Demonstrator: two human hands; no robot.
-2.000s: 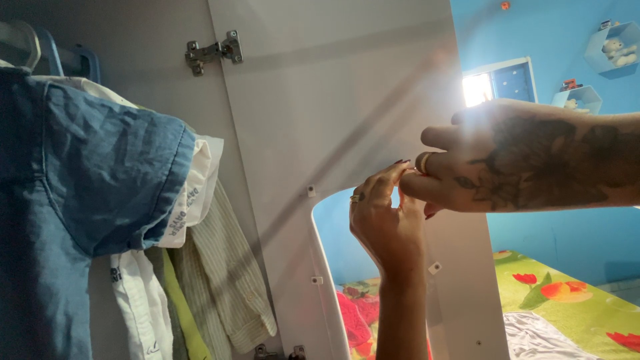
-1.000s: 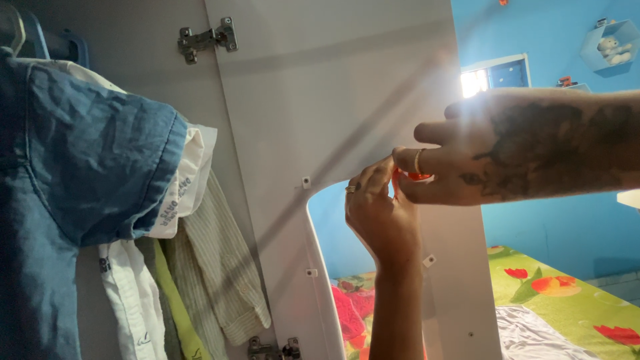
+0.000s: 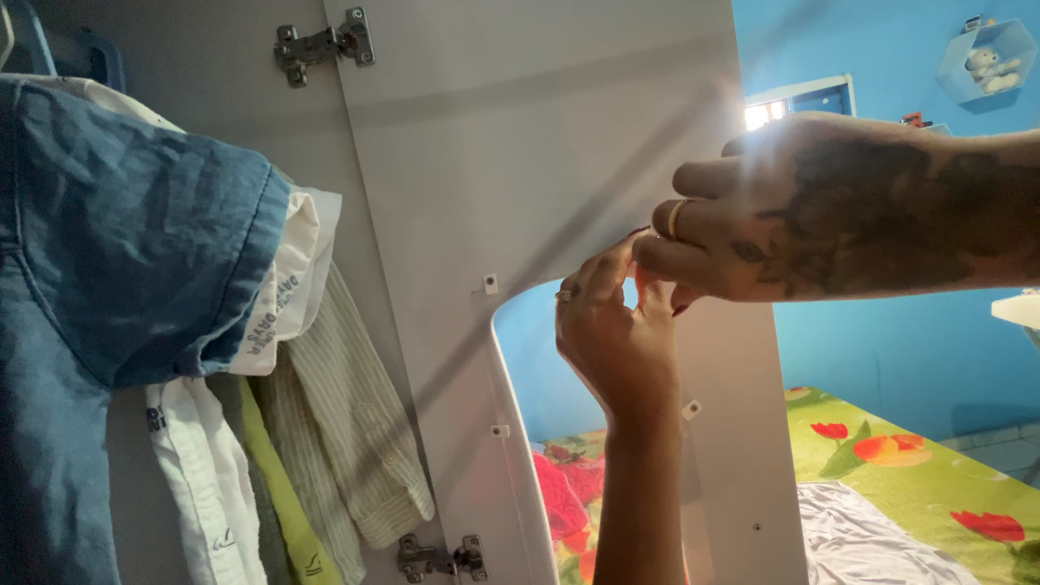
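Note:
My left hand (image 3: pixel 621 333) rises from below, its fingers bent at the upper edge of an opening in a wardrobe door (image 3: pixel 528 162). My right hand (image 3: pixel 723 219) reaches in from the right, a ring on one finger, its fingertips meeting those of my left hand. Whatever lies between the fingertips is hidden. Small white clips (image 3: pixel 490 283) with screws sit around the opening's border, another clip (image 3: pixel 691 409) to the right of my left wrist.
Metal hinges (image 3: pixel 323 47) join the door to the wardrobe side. Hanging clothes, among them a blue denim garment (image 3: pixel 146 236) and a striped shirt (image 3: pixel 349 406), fill the left. Beyond the door are a bed with a floral cover (image 3: pixel 894 447) and a hexagonal wall shelf (image 3: pixel 959 69).
Both hands stay together at the opening's top edge. My right hand's fingers have shifted a little; an orange-red thing seen between the hands one second ago is no longer visible.

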